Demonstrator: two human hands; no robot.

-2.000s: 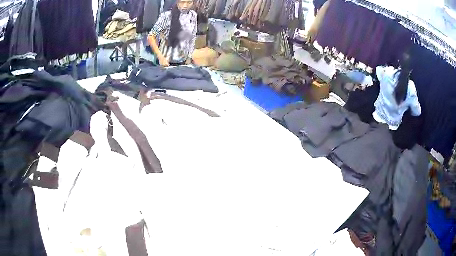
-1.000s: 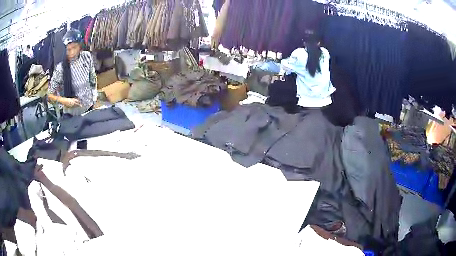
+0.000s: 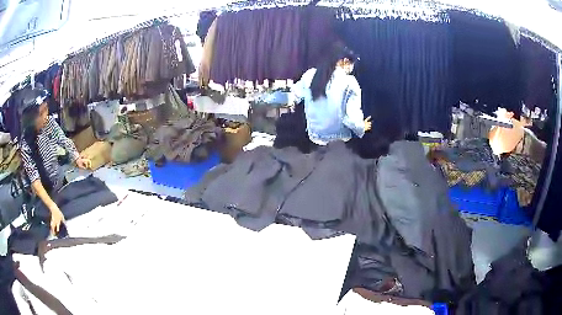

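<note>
Neither of my hands is in the picture. Cream garments (image 3: 209, 264), overexposed to plain white, lie spread over the table in front of me. A dark brown waistband (image 3: 38, 288) runs along them at the lower left, and another brown waistband (image 3: 83, 240) lies above it. A brown strip (image 3: 388, 298) edges more white cloth at the bottom, right of the middle. The outlines within the white cloth are washed out.
Dark grey garments (image 3: 326, 191) are heaped along the table's far right side. Blue crates stand behind (image 3: 185, 173) and at the right (image 3: 487, 202). One person (image 3: 46, 154) reaches onto the table at the left; another (image 3: 333, 104) stands by hanging dark garments (image 3: 394, 74).
The view has swung right, so the table contents sit further left. The person at the left now reaches down to the table. The person in light blue has turned, with a hand out to the right.
</note>
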